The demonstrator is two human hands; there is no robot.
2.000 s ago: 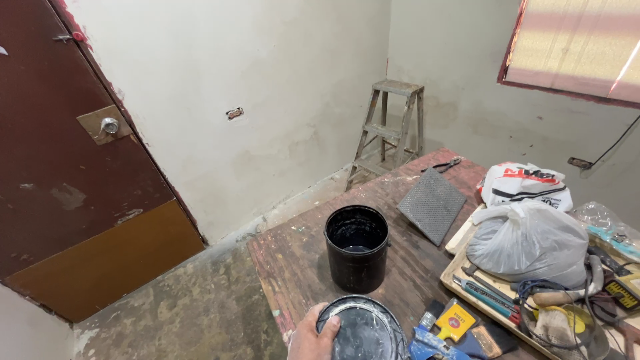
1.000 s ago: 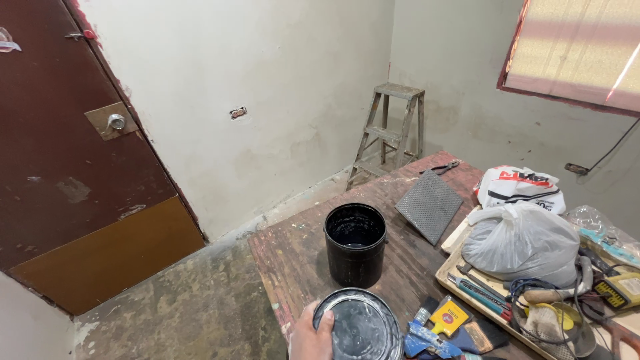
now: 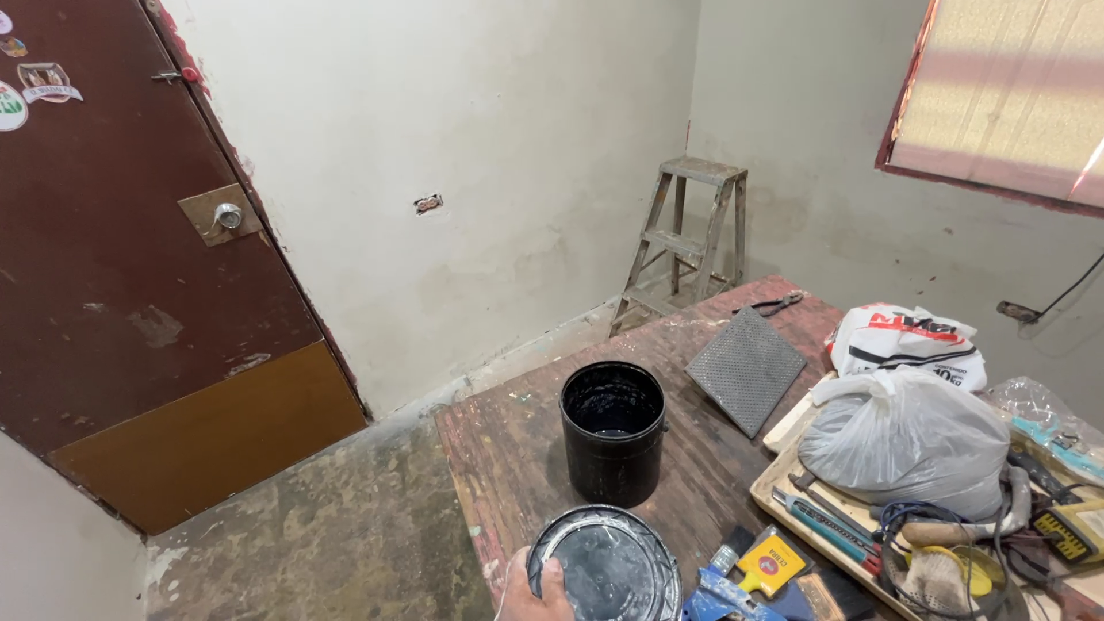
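My left hand (image 3: 533, 591) grips the left edge of a round black plastic lid (image 3: 605, 571), its face smeared with white, at the bottom centre of the view. Just beyond the lid, an open black plastic bucket (image 3: 612, 466) stands upright on the wooden table (image 3: 509, 466); its inner wall looks wet and dark, with some liquid low inside. My right hand is out of view. Right of the lid lie a blue putty knife (image 3: 723, 597) and a brush in a yellow sleeve (image 3: 770, 561). A grey textured pad (image 3: 749, 371) rests behind them.
A tray (image 3: 763, 492) at the right holds a tied plastic bag (image 3: 910, 444), a utility knife (image 3: 824, 528), a hammer and cords. Pliers (image 3: 770, 304) lie at the far table edge. Beyond stand a stepladder (image 3: 681, 241) and a wall; a brown door (image 3: 129, 259) is at the left.
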